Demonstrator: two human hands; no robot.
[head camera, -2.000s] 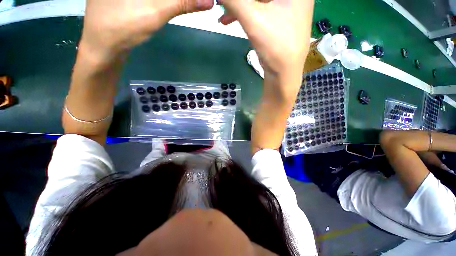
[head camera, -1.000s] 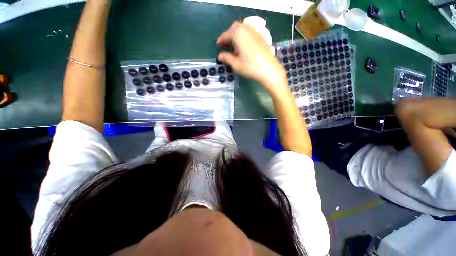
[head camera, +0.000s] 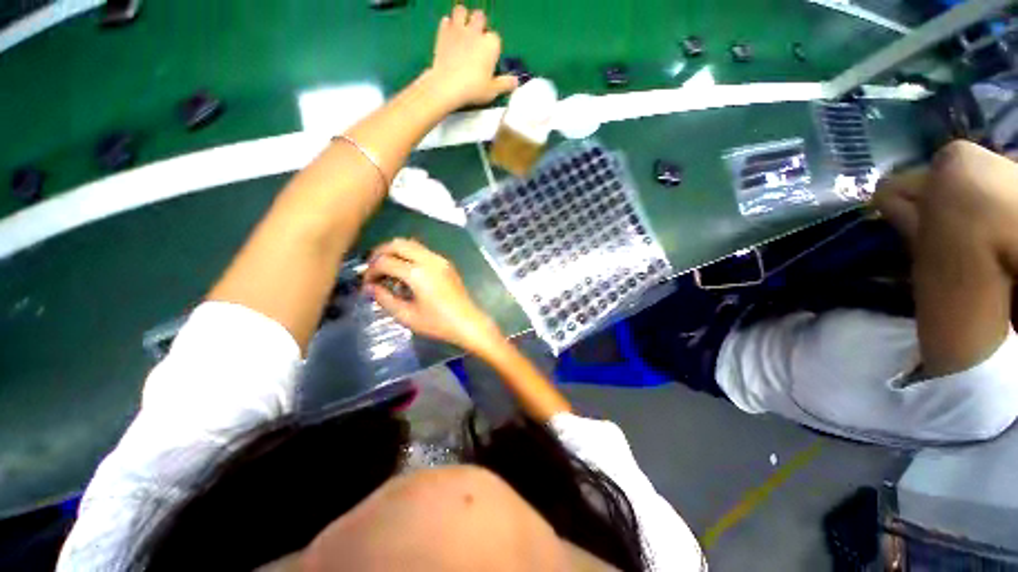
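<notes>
My left hand (head camera: 467, 58) reaches across the rail over the green belt, thumb apart from the fingers, beside a black unit (head camera: 515, 70). I see nothing held in it. My right hand (head camera: 422, 293) is low over the right part of the small sticker sheet (head camera: 385, 344), fingers bent. Whether the fingertips pinch a black dot cannot be told. My left arm and sleeve hide much of this sheet. The large sticker sheet (head camera: 569, 240), with its grid of black dots, lies to the right.
A crumpled white cloth (head camera: 426, 194), an amber bottle (head camera: 516, 152) and a white round cap (head camera: 578, 115) stand beyond the large sheet. More black units (head camera: 202, 110) sit on the belt. One black unit (head camera: 668, 172) lies on the bench. Another worker's arm (head camera: 969, 257) is at right.
The view has turned towards the right and shows more belt. My left hand has come into view over the belt. My right hand remains by the small sheet, now lower in the picture.
</notes>
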